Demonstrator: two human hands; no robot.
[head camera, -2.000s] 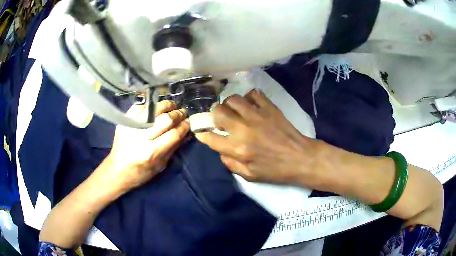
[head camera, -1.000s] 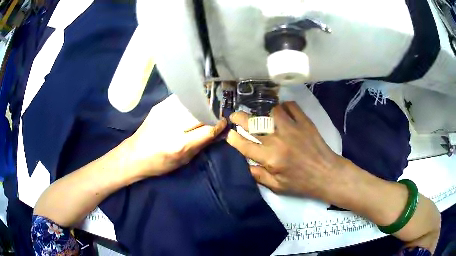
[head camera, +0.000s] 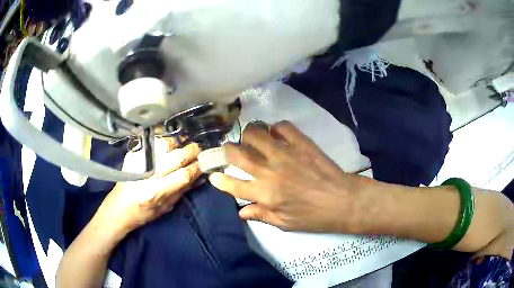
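Note:
A navy fabric panel (head camera: 186, 242) lies under my left hand and falls over the table's front edge; a slit-like seam line runs down it. My left hand (head camera: 155, 188) presses on the panel left of the needle area, its fingertips partly hidden by the machine. My right hand (head camera: 293, 180) is beside the white ribbed knob (head camera: 213, 160), with thumb and forefinger close to it; whether it pinches cloth is hidden. The presser foot and needle are hidden behind the knob and dark metal parts.
The white sewing machine head (head camera: 242, 39) spans the top, with a curved white bar (head camera: 62, 154) at left. Another navy piece (head camera: 389, 118) lies right, with a pale thread tuft (head camera: 369, 66) above it. A printed ruler scale (head camera: 338, 253) runs along the table front. A green bangle circles my right forearm.
The view has shifted and tilted, so the machine head appears further left. My right fingers are more spread and sit slightly away from my left fingertips. The navy panel remains under my left hand.

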